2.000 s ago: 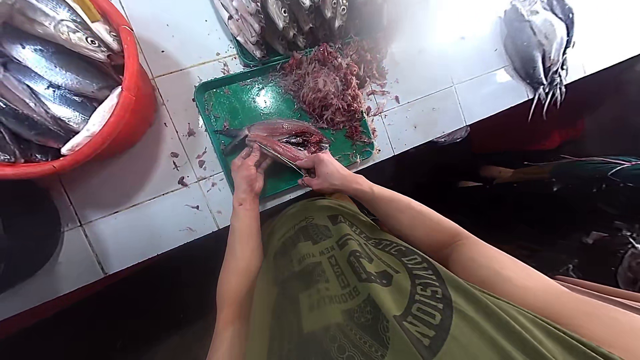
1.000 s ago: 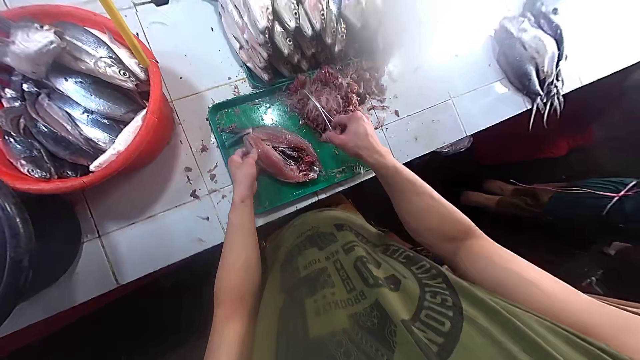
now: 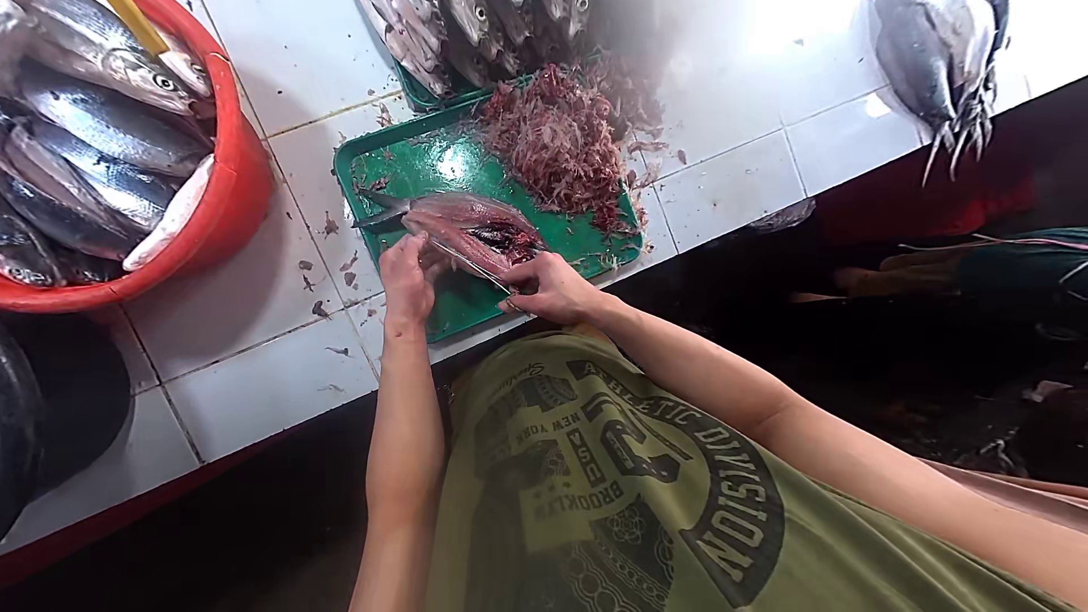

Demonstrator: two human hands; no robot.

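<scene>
A headless-looking split fish [image 3: 467,223] lies on a green plastic tray [image 3: 450,314], its tail to the left and its dark, red cavity facing up. My left hand [image 3: 410,274] grips the fish's near edge below the tail. My right hand [image 3: 544,287] is at the other end, closed on a thin metal tool [image 3: 466,260], probably tweezers, that lies along the flesh; its exact shape is hard to tell. A heap of reddish fish scraps [image 3: 565,144] covers the tray's far right part.
An orange-red tub [image 3: 242,204] of whole fish stands at left, a yellow handle [image 3: 138,27] in it. A black container [image 3: 51,399] is below. More fish [image 3: 476,34] fill another green tray [image 3: 416,92]. Squid-like seafood [image 3: 935,59] lies near the white-tiled counter's edge at right.
My right hand has come back from the scrap heap, where it was a second ago with the thin tool, to the fish's right end. My left hand has stayed beside the fish.
</scene>
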